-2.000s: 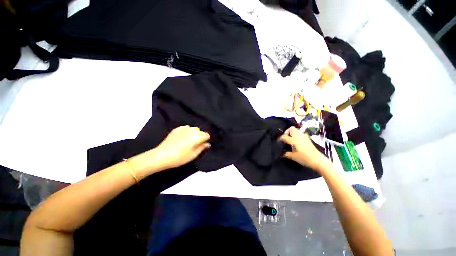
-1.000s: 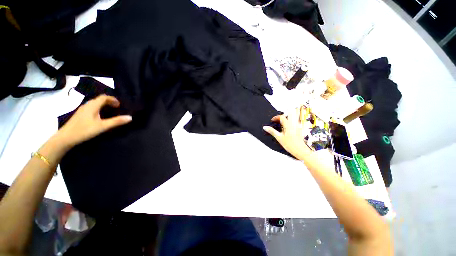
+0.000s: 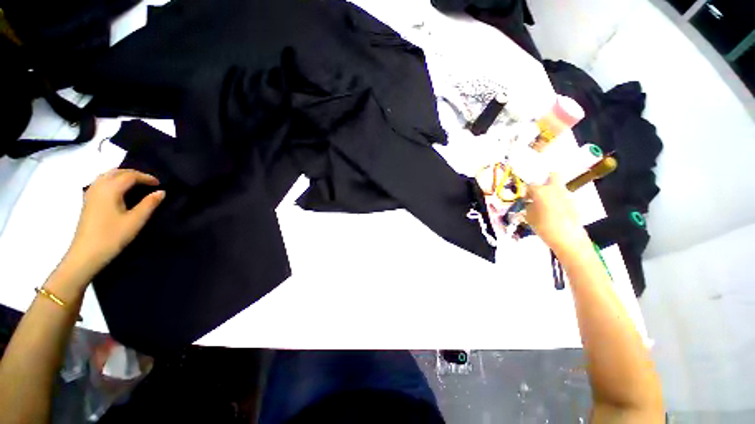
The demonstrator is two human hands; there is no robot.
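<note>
A large black garment piece (image 3: 199, 240) lies spread on the white table and reaches over the black pile behind it. My left hand (image 3: 120, 211) rests at its left edge, thumb and fingers apart, holding nothing visible. My right hand (image 3: 553, 214) is among the small items at the right, off the cloth. Its fingertips are beside the orange-yellow scissors handles (image 3: 507, 184) and a white cord tangle (image 3: 483, 225). Whether it holds anything is unclear. No needle or thread can be made out.
Thread cones, one pink and white (image 3: 563, 114) and one olive-gold (image 3: 593, 171), stand at the right. A black spool (image 3: 488, 114) lies behind the scissors. Dark snips (image 3: 558, 272) lie beside my right forearm, which hides the phone. Black cloth (image 3: 621, 141) hangs beyond.
The garment piece was bunched before me, then spread left and back. My right hand has moved off its right end to the scissors and cord. My left hand has moved left.
</note>
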